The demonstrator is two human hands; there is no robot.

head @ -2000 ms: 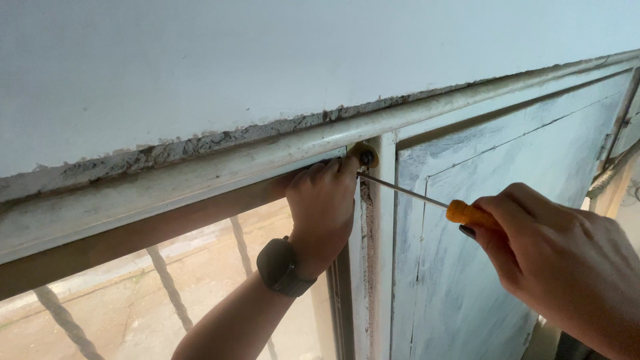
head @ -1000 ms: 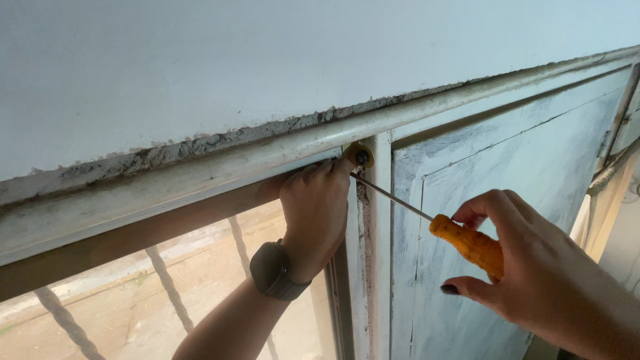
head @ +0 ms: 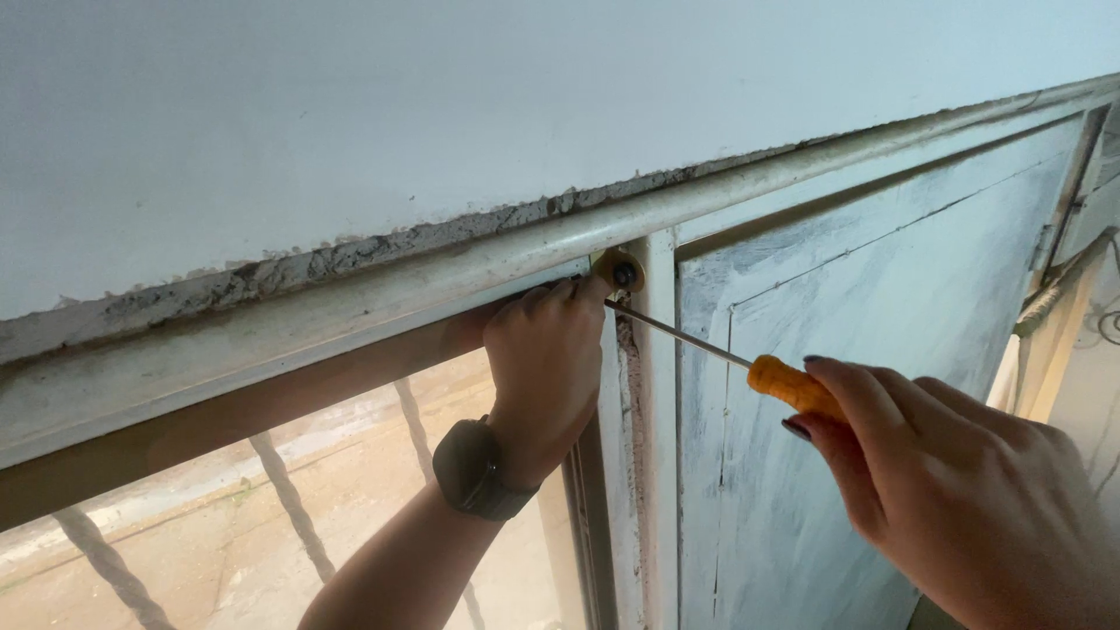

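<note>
My right hand [head: 954, 481] grips the orange handle of a screwdriver [head: 796, 388], its thin metal shaft slanting up and left. The shaft's tip lies beside the fingers of my left hand [head: 551, 359], near the top of the window frame's side post. My left hand, with a dark watch [head: 481, 468] on the wrist, is raised to the frame's upper corner. Its fingertips touch or hold a small yellowish round fitting with a dark centre [head: 623, 276]; whether they pinch it is hidden by the hand.
A white metal frame rail [head: 394, 302] runs diagonally under a wall edge of rough, broken plaster [head: 350, 254]. At left, twisted bars [head: 293, 503] show behind the glass. A painted panel [head: 840, 315] stands to the right of the post, with a rope-like piece [head: 1063, 284] beyond.
My right hand's fingers, spread loosely around the handle a second ago, are now closer around its end. My left hand stays at the frame corner.
</note>
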